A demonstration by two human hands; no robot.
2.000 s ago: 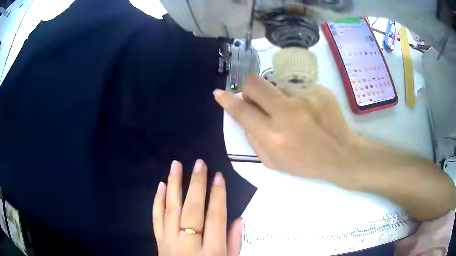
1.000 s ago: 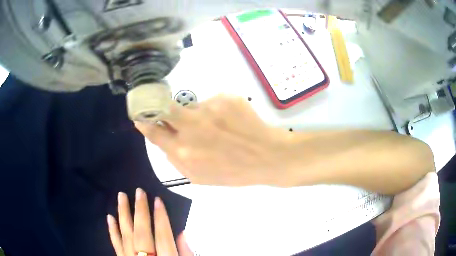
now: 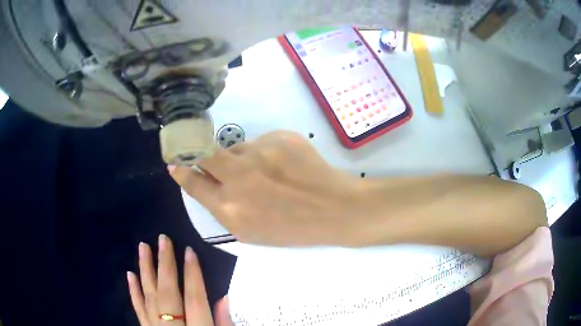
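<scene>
The dark fabric panel point(image 3: 70, 191) covers the left side, its curved edge running down the machine bed. My left hand point(image 3: 169, 290) lies flat on the fabric near the bottom, fingers spread, wearing a ring. My right hand point(image 3: 274, 184) is at the fabric's edge below the cream tension knob point(image 3: 186, 141). Its fingertips are partly hidden by the knob, so whether they pinch anything cannot be told. The sewing machine head point(image 3: 83, 95) hides the needle and presser foot.
A red-cased phone point(image 3: 357, 89) with a lit chat screen lies beyond my right hand. A yellow strip point(image 3: 427, 75) lies right of it. A perforated disc point(image 3: 230, 135) is in the bed. The bobbin winder point(image 3: 517, 169) is at far right. A printed ruler point(image 3: 420, 280) marks the front edge.
The view has swung right, so the machine head now covers the needle area and more of the right side shows. My right hand remains near the fabric edge, my left on the fabric.
</scene>
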